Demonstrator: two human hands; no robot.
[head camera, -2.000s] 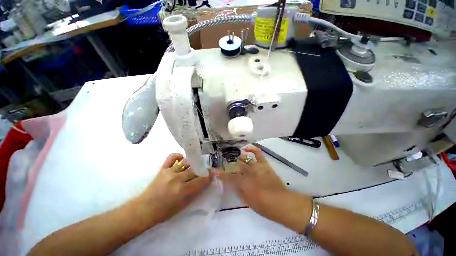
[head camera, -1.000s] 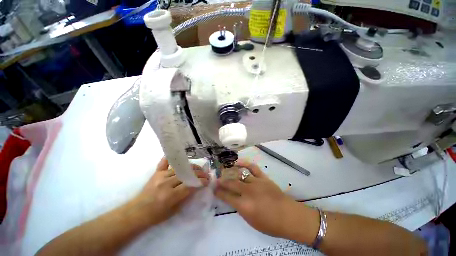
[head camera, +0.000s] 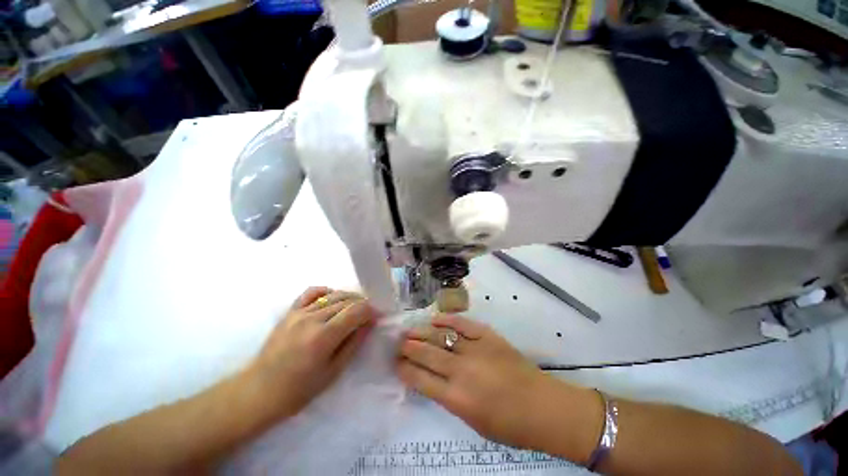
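Sheer white fabric (head camera: 377, 372) lies on the white table in front of the presser foot (head camera: 416, 286), hard to tell from the tabletop. My left hand (head camera: 321, 339) lies flat on it just left of the foot, fingertips pressing it down. My right hand (head camera: 465, 367) presses on its right side, thumb and fingers close together. A small tool in the right palm cannot be made out. The tan block (head camera: 453, 297) sits right of the foot. The sewing machine head (head camera: 558, 139) stands above both hands.
The lamp head (head camera: 268, 177) hangs left of the machine. A grey metal bar (head camera: 549, 286), black handles (head camera: 600, 254) and a brown stick (head camera: 653, 270) lie behind my right hand. Pink-edged sheer fabric (head camera: 88, 270) and red cloth (head camera: 37, 270) are at the left. A printed ruler (head camera: 446, 457) runs along the front.
The view has shifted. My right hand has drawn back from the foot toward me, and the tan block now shows uncovered. My left hand stays beside the foot, slightly nearer me.
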